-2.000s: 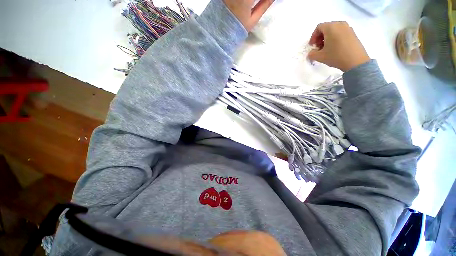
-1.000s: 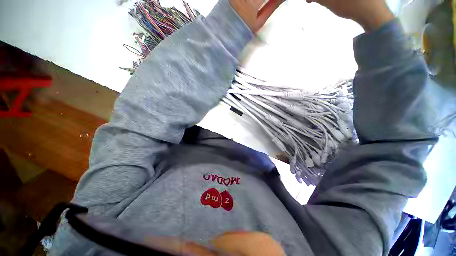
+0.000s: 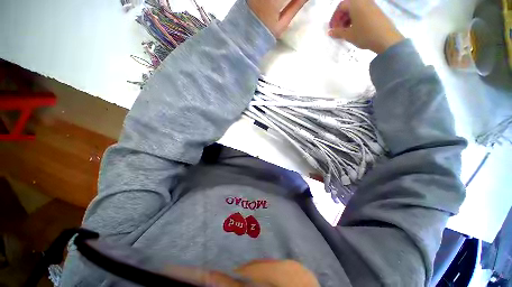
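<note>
A bundle of white-grey cables [image 3: 320, 126] lies on the white tabletop, partly under my left sleeve. A short black sleeve [image 3: 260, 124] shows at its left edge. Fine coloured wires [image 3: 171, 25] fan out beyond my left forearm. My left hand [image 3: 276, 12] is at the top edge, partly cut off, and what it holds cannot be seen. My right hand [image 3: 365, 25] is above the cables with its fingers curled. The glare on the white table hides whether anything thin is between its fingertips. The hands are apart.
A clear round tub with a yellowish label [image 3: 460, 50] stands at the right beside a dark round container [image 3: 494, 50]. Thin wires [image 3: 494, 133] and a thin dark rod [image 3: 477, 170] lie at the right. A red stool [image 3: 25, 109] is on the brown floor at the left.
My right hand went up to the top edge near my left hand, then came back down and left into view. My left hand has barely moved. The cable bundle lies much as before.
</note>
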